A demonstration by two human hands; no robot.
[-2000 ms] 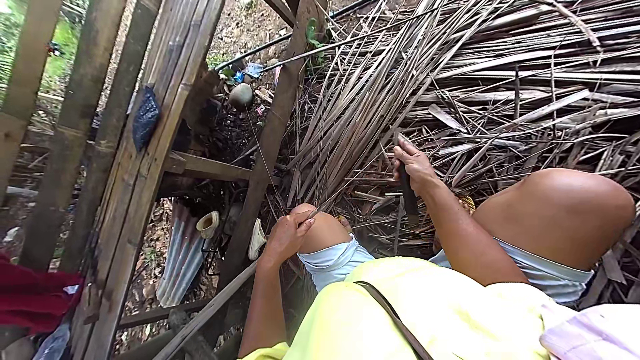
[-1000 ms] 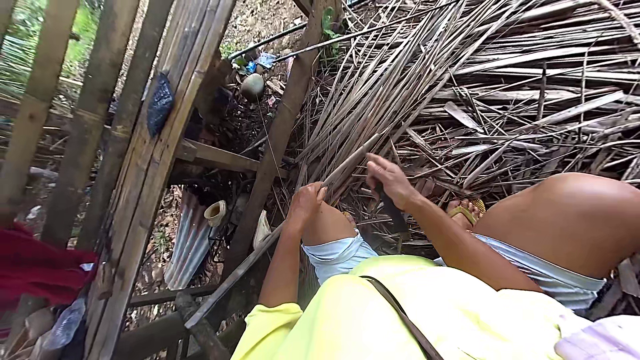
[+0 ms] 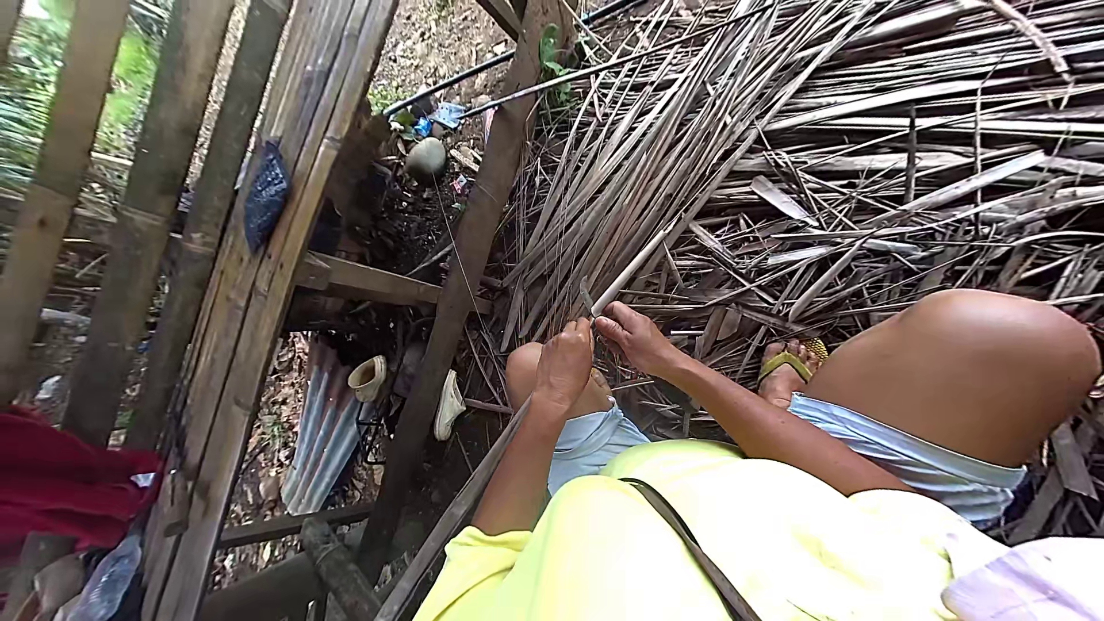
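A long thin wooden stick [image 3: 628, 274] runs from the lower left up past both hands to the dry palm leaves [image 3: 655, 164]; its part above the hands is pale. My left hand [image 3: 565, 360] is closed around the stick, just above my bent knee. Close beside it, fingertips nearly touching, my right hand [image 3: 636, 338] is closed on a knife, its handle hidden by the fingers. The short curved blade [image 3: 586, 296] shows against the stick just above the fingertips.
A bamboo bench or rail [image 3: 259, 285] with a dark plastic bag [image 3: 266, 197] stands at left, beside a red cloth [image 3: 65, 483]. A wooden post [image 3: 483, 216], a corrugated metal sheet [image 3: 321, 431] and a rounded stone [image 3: 426, 159] lie beyond. My sandalled foot [image 3: 787, 369] rests by the leaves.
My right hand has moved left to meet my left hand at the stick. One second ago it was apart, to the right. The stick's upper end has stayed over the leaves.
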